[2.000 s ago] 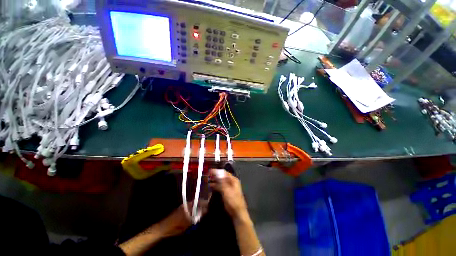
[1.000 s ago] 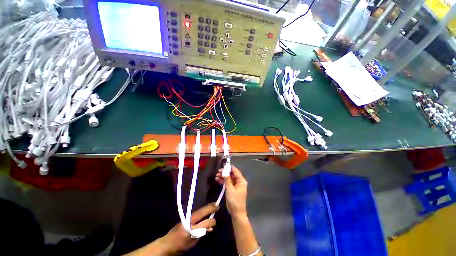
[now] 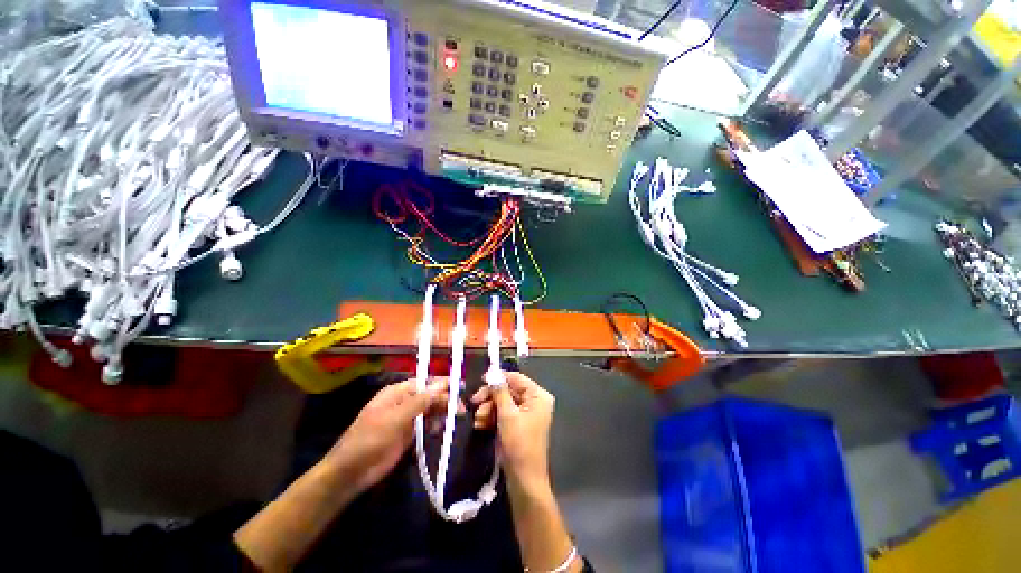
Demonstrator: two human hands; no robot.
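Observation:
A white cable assembly (image 3: 461,510) hangs in a loop below the bench edge. Two of its cords run up to the two left test leads (image 3: 427,325) on the orange fixture board (image 3: 571,329). Its third end meets the third test lead (image 3: 494,325); whether it is fully seated cannot be told. My right hand (image 3: 521,416) grips this connector end (image 3: 496,378). The fourth test lead (image 3: 521,336) has no cable on it. My left hand (image 3: 386,428) is beside the two left cords, its fingertips partly behind them; its grip is unclear.
The beige cable tester (image 3: 526,95) has a lit screen and a red light. A white cable pile (image 3: 112,190) lies left, a small cable bundle (image 3: 677,241) right. A yellow clamp (image 3: 325,349) and orange-red clamp (image 3: 675,356) flank the board. A blue bin (image 3: 761,481) stands below right.
My right hand has moved the connector end from the fourth test lead to the third. My left hand has let go of the lower cable and moved up beside the left cords. The view shifted slightly.

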